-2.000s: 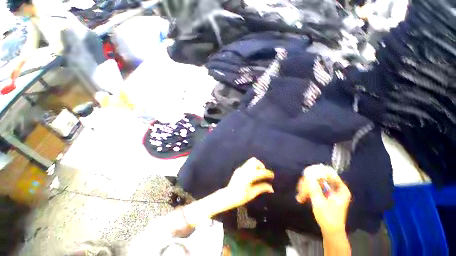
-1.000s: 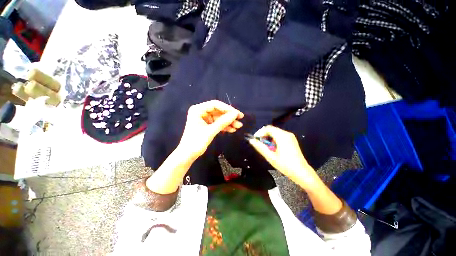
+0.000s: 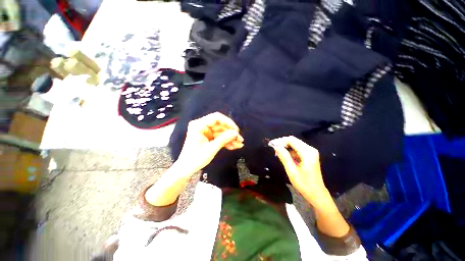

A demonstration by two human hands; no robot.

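Observation:
The navy garment [image 3: 285,102] with black-and-white checked trim [image 3: 354,104] is spread on the white table, its near edge over my lap. My left hand [image 3: 211,137] is above its near part, fingers curled and thumb against the fingers; what it pinches is too small to tell. My right hand [image 3: 301,163] is to its right, apart from it, thumb and forefinger pinched at a tiny dark tip. A dark, slightly reddish thing shows in that palm, likely a small tool, mostly hidden. Needle and thread cannot be made out clearly.
A black red-rimmed pad [image 3: 149,99] with scattered pale pieces lies left of the garment, a clear speckled bag [image 3: 130,53] behind it. Beige cones [image 3: 76,66] stand further left. Striped dark garments [image 3: 438,56] are piled right, above blue crates [image 3: 420,173]. Grey-black cloth [image 3: 211,46] lies behind the pad.
The view has tilted down since the first frame and shifted lately. Both hands were raised closer together; the right hand has turned, and the dark tool shows less than a second ago.

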